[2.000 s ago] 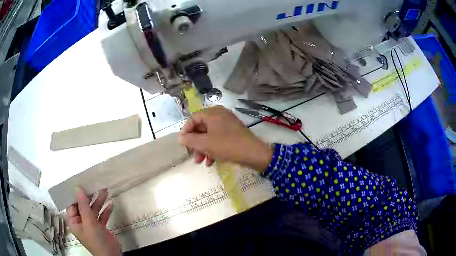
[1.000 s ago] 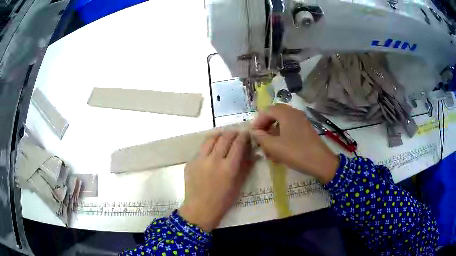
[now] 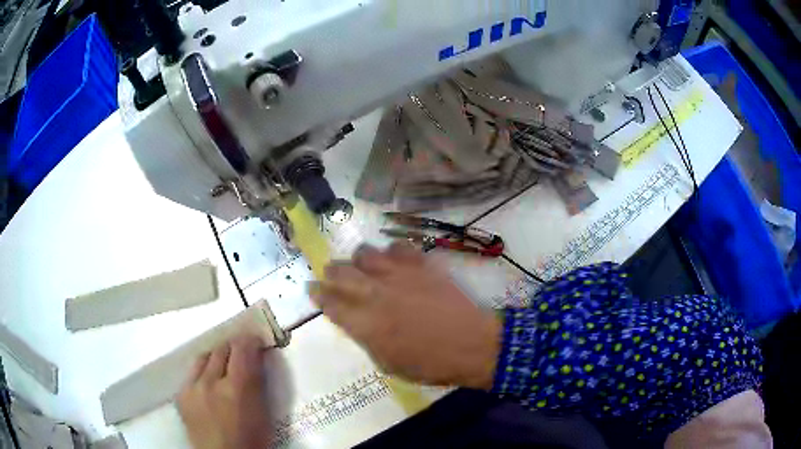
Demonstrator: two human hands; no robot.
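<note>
A grey-beige strip (image 3: 167,364) lies slanted on the table, left of the needle area. My left hand (image 3: 224,395), blurred, rests on its lower edge with bent fingers. The strip's right end shows a small folded or layered edge. My right hand (image 3: 408,311) lies over the yellow tape (image 3: 307,237) in front of the presser foot (image 3: 283,230); its fingertips are partly blurred, and whether it grips the tape is unclear. The tape shows again below the hand, near the table edge. Another beige strip (image 3: 142,295) lies flat farther left.
The white sewing machine (image 3: 369,70) stands across the back. A heap of taupe zipper pieces (image 3: 474,140) lies under its arm. Red-handled snips (image 3: 448,237) lie right of the needle. Blue crates stand at left (image 3: 66,96) and right (image 3: 746,237). More pieces lie at lower left.
The view has turned and shifted. My left hand has moved away from my right, and the strip's right end now lies apart from my right hand, farther from the needle. My right hand has flattened over the tape.
</note>
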